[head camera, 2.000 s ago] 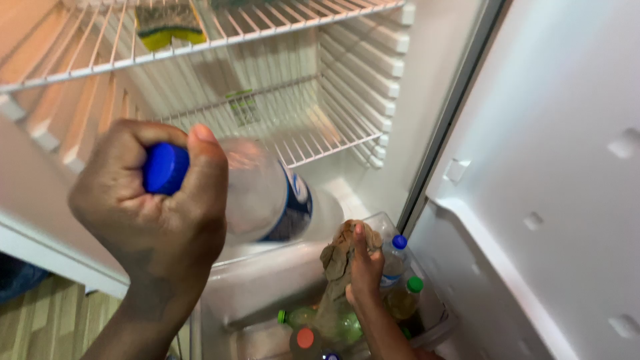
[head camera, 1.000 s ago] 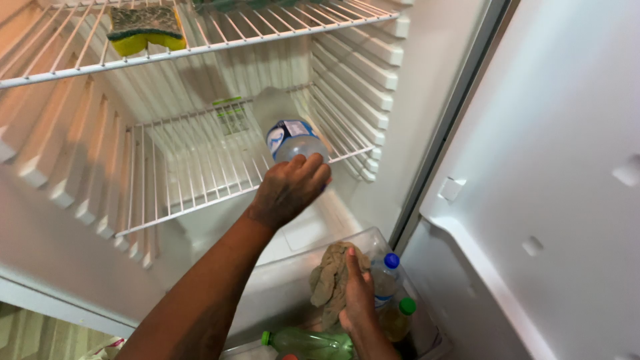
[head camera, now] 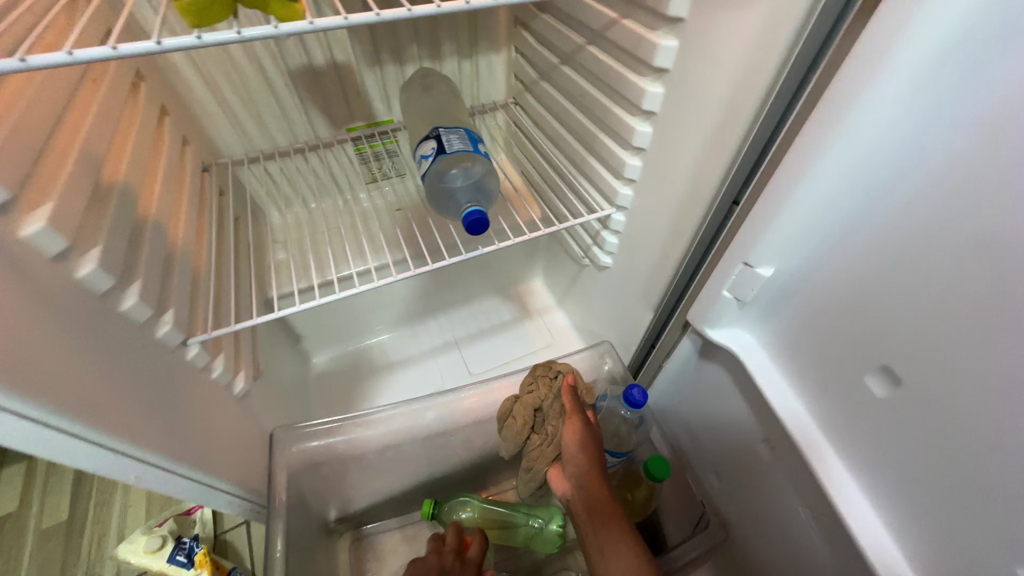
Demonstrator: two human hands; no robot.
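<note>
A clear plastic bottle with a blue cap (head camera: 458,172) lies on the lower wire shelf (head camera: 344,288) of a fridge, cap toward me. Below, my right hand (head camera: 580,444) holds a crumpled brown cloth (head camera: 538,416) over the clear plastic drawer (head camera: 360,420). My left hand (head camera: 454,552) is low in the drawer, its fingers curled by something orange-red, beside a green plastic bottle (head camera: 512,522) lying on its side; whether it grips anything is unclear. A blue-capped bottle (head camera: 622,424) and a green-capped bottle (head camera: 640,488) stand at the drawer's right side.
An upper wire shelf (head camera: 264,30) bears a yellow-green item (head camera: 204,11). The opened fridge door (head camera: 904,240) fills the right side. A white plastic package (head camera: 172,544) lies on the floor at lower left. A label is stuck to the fridge's back wall.
The large blue-capped bottle, held in my left hand two seconds ago, now lies released on the lower shelf. My left hand has moved down into the drawer. My right hand still holds the cloth.
</note>
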